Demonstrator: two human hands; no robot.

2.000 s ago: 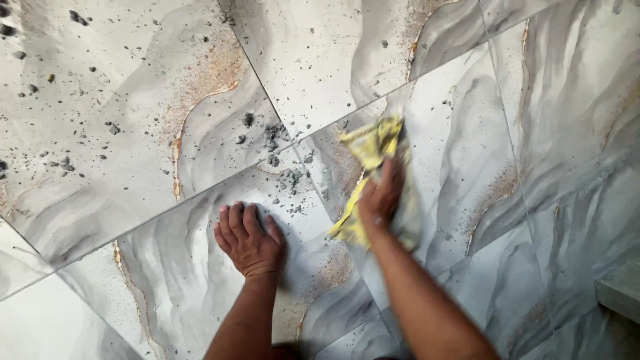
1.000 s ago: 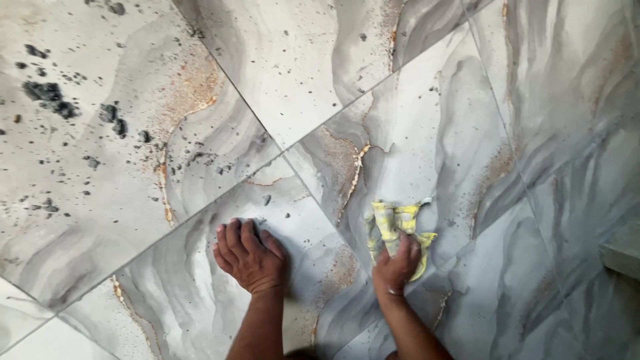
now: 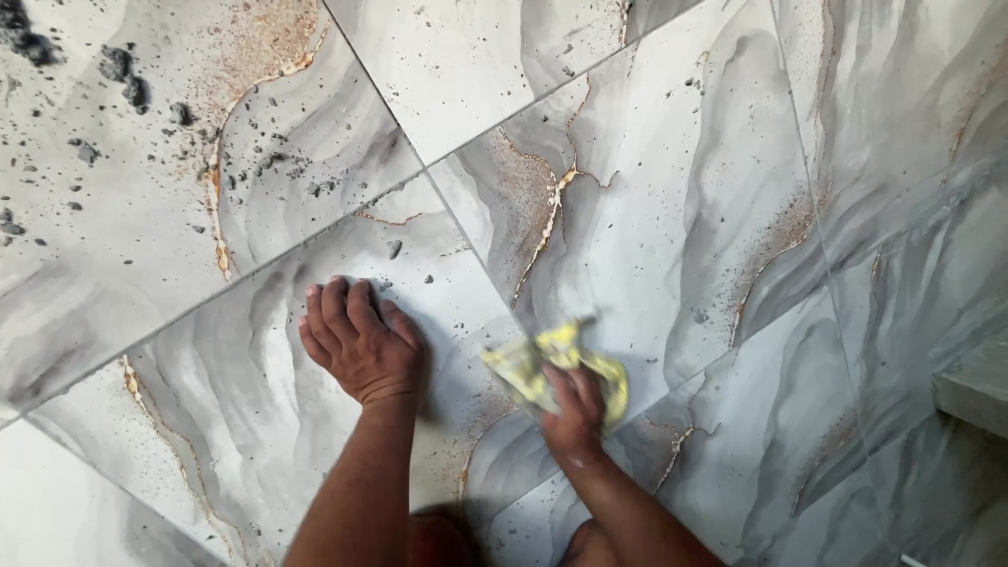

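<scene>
My left hand lies palm down on the marble-patterned floor tile, fingers slightly spread, with nothing in it. To its right, my right hand presses a yellow and grey cloth against the tiles, close to a joint between them. The cloth is crumpled and blurred. A small grey crumb of debris lies just beyond my left fingers.
Dark grey clumps of debris lie at the upper left, with smaller crumbs scattered over the tiles. A grey ledge or step juts in at the right edge. My knees show at the bottom.
The cloth in my right hand has moved down toward me from the upper tile area. Crumbs near the tile corner have thinned out since the earliest frame. My left hand stays on the floor.
</scene>
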